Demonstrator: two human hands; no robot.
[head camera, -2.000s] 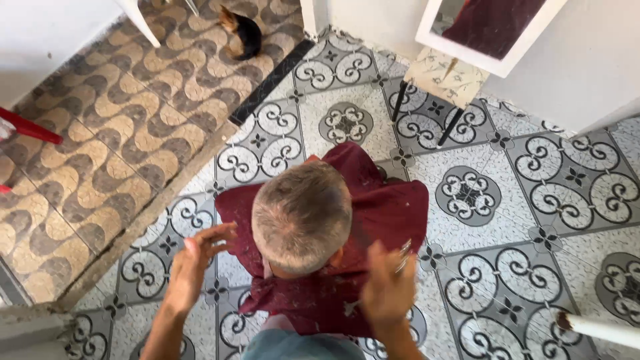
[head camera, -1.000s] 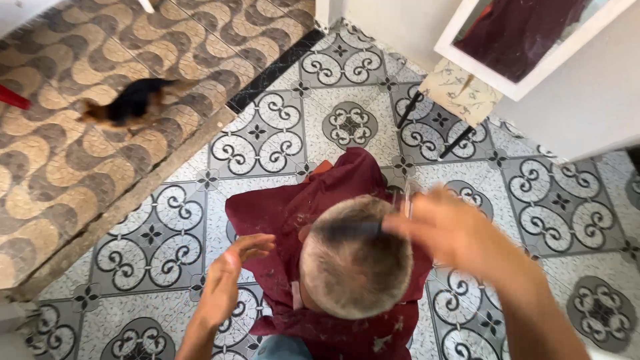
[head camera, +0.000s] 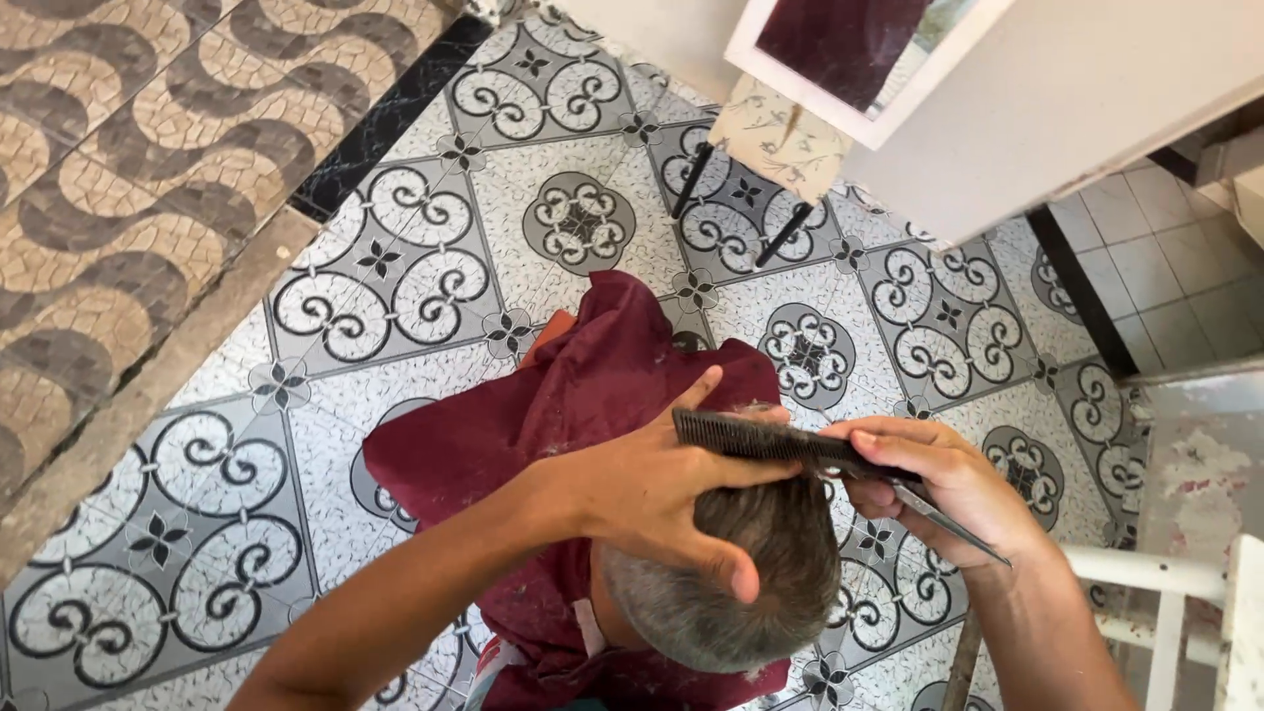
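A person with short grey hair (head camera: 731, 602) sits under a maroon barber's cape (head camera: 632, 365) that has bits of cut hair on it. My left hand (head camera: 671, 484) lies over the top and front of the head, fingers spread, its fingertips beside a black comb (head camera: 736, 434). Between finger and thumb my right hand (head camera: 928, 474) holds that comb by its right end, teeth lying along my left fingers. The same hand also holds metal scissors (head camera: 948, 523), whose thin pointed end sticks out toward my wrist; the rest of them is hidden in the palm.
Ahead, a white-framed mirror (head camera: 859, 123) leans above a small stool with a patterned cover (head camera: 780, 133). A stone step edge (head camera: 158, 365) runs along the left. White metal bars (head camera: 1145, 573) stand at lower right, near my right forearm. A doorway opens at far right.
My left hand has moved from beside the cape onto the head. My right hand has come to the front right of the head with the comb. The dog is out of view.
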